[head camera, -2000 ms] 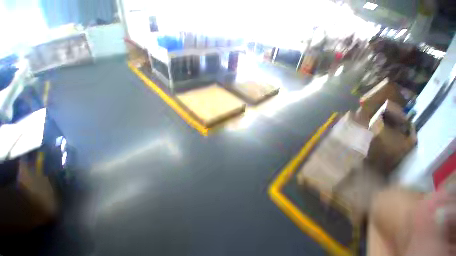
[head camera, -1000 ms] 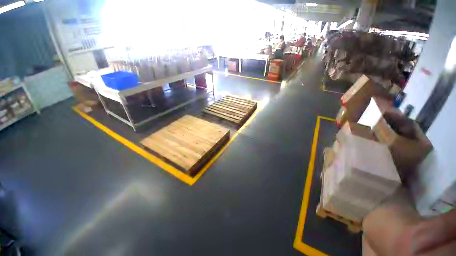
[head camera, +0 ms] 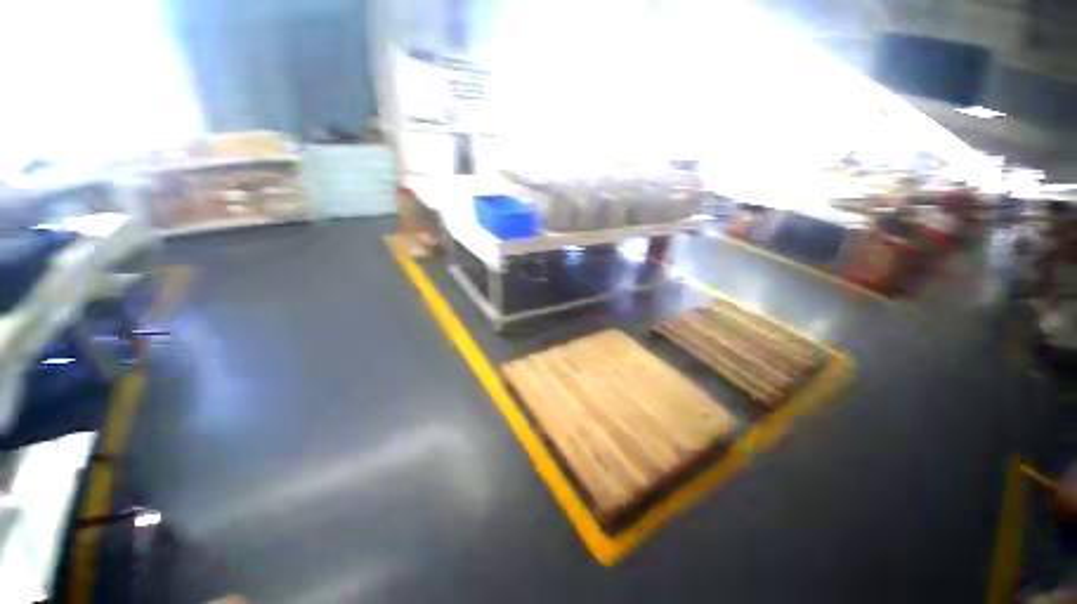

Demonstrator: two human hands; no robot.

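Observation:
No hand shows clearly. A tiny skin-coloured patch at the bottom edge, left of centre, may be part of my left hand, but it is cut off and blurred. My right hand is not in view. Nearest in front is a flat wooden pallet [head camera: 620, 419] on the grey floor. A second, slatted pallet [head camera: 744, 352] lies behind it to the right. Both are inside yellow floor lines.
A white-framed table [head camera: 567, 242] behind the pallets holds a blue bin [head camera: 507, 216] and blurred pale items. A shelf unit [head camera: 230, 195] stands at the back left. A white-topped table edge [head camera: 53, 490] is at the left. Strong glare washes out the upper middle.
The view has swung left; the pallets and table now sit further right. The stacked boxes and the blurred skin-coloured shape at lower right have left the picture, and the left-hand table edge has come in.

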